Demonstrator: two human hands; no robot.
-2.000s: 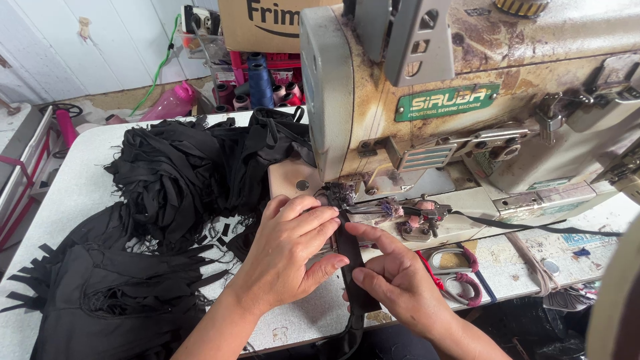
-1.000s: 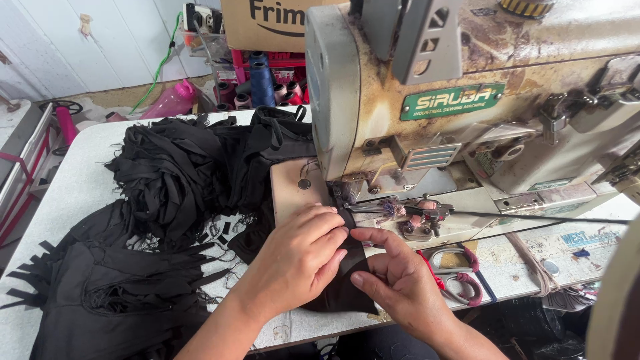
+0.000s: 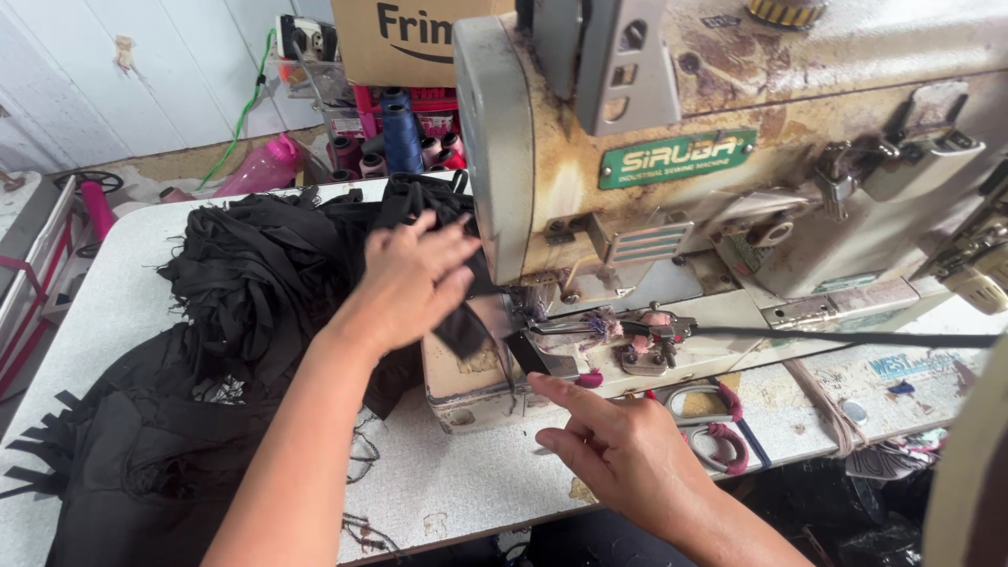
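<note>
My left hand, blurred, is over black fabric left of the sewing machine head; its fingers look spread, and whether they grip cloth cannot be told. A blurred black fabric piece lies just below it, over the machine bed. My right hand is in front of the bed, thumb and index finger apart, other fingers curled. Its index fingertip is at the lower end of a short black strip beside the presser foot area. A long black band runs from the right into the metal binder attachment.
A large heap of black fabric strips and more black cloth cover the table's left side. Scissors with wrapped handles lie right of my right hand. Thread cones, a pink bottle and a cardboard box stand behind.
My left hand has moved up and left, away from the needle area. The black piece that was under both hands in front of the needle has gone from there. My right hand has moved slightly down.
</note>
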